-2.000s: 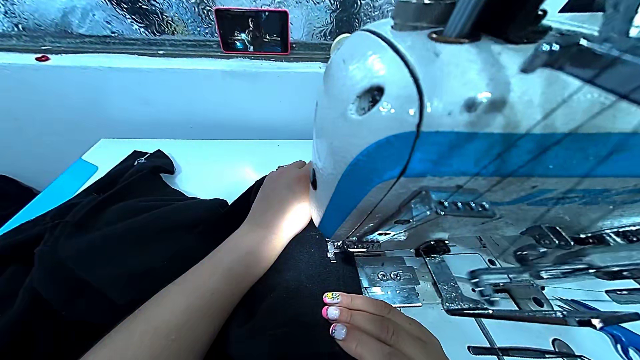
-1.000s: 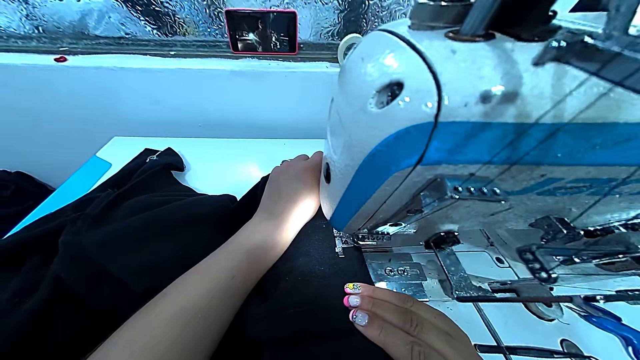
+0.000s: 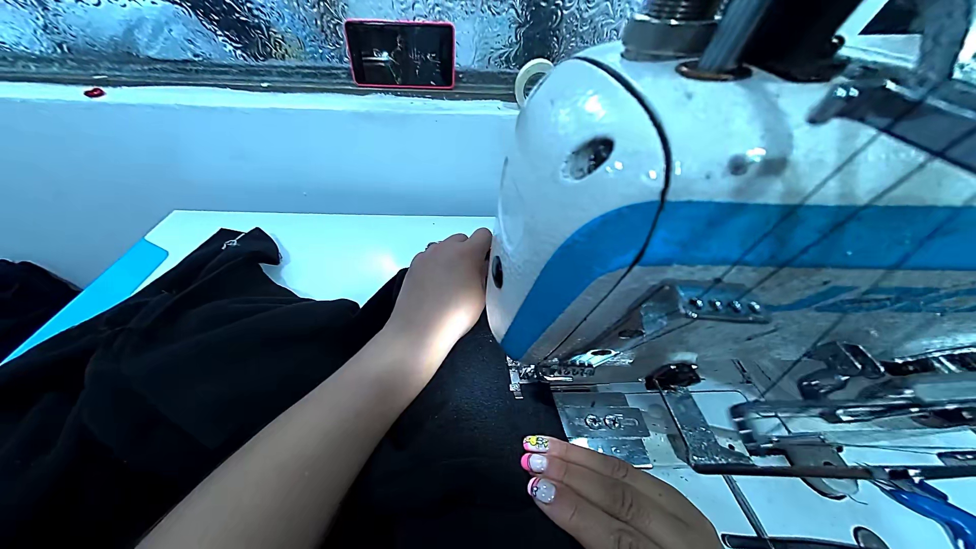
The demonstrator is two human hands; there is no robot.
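Note:
Black fabric (image 3: pixel 465 427) lies across the white sewing table and runs under the presser foot (image 3: pixel 522 374) of a white and blue industrial sewing machine (image 3: pixel 587 191). My left hand (image 3: pixel 442 282) reaches over the cloth, behind the foot and beside the machine head. Its fingers are curled and partly hidden by the head, so its hold on the cloth is unclear. In front of the foot, my right hand (image 3: pixel 610 488) rests with extended fingers at the fabric's right edge, near the metal needle plate (image 3: pixel 602 419). Its fingernails are painted. Several threads run down along the machine.
A phone-like device with a pink frame (image 3: pixel 400 53) stands on the window ledge, with a roll of tape (image 3: pixel 531 80) to its right. A small red object (image 3: pixel 94 92) lies on the ledge. More dark cloth (image 3: pixel 30 305) is at the far left. Metal guides (image 3: pixel 839 419) project at the right.

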